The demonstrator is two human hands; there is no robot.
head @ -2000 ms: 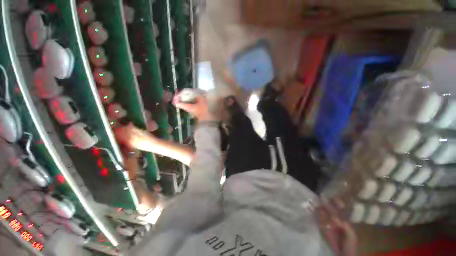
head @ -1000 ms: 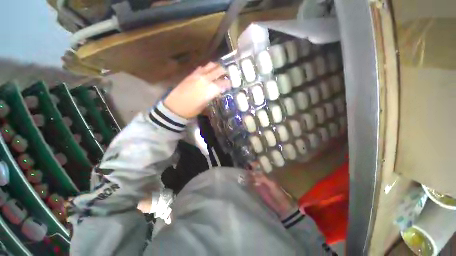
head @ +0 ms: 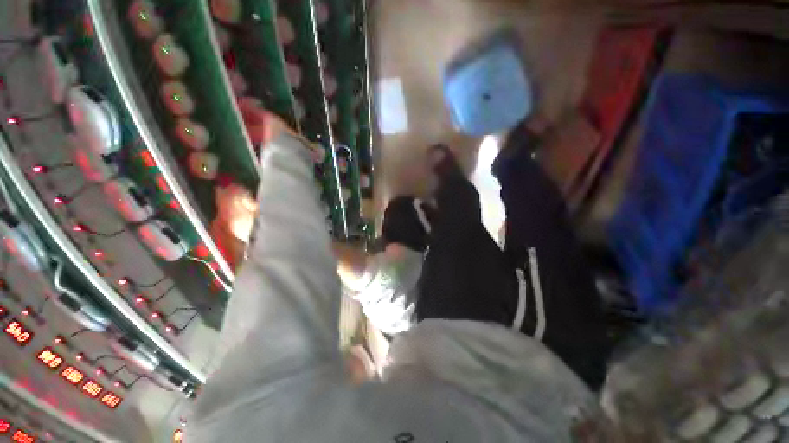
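Observation:
My left hand (head: 266,128), at the end of a grey sleeve, reaches among the green rack shelves (head: 246,108). It is blurred, and I cannot tell whether it holds a unit. White rounded charging cases (head: 93,119) sit in rows on the shelves, several with thin cables and small red or green lights. A clear blister tray (head: 735,402) with white units in its pockets is cut off at the lower right. My right hand cannot be made out there.
Another person's blurred hand (head: 235,212) is at a shelf edge, left of my sleeve. Red digital displays (head: 78,376) glow at the lower left. A blue stool (head: 489,91) stands on the floor beyond my legs. A blue bin (head: 666,190) and a red object (head: 619,78) are at the right.
My view has swung from the tray back to the rack. My left hand has left the tray's pockets and is now at the shelves. The tray is mostly out of the picture.

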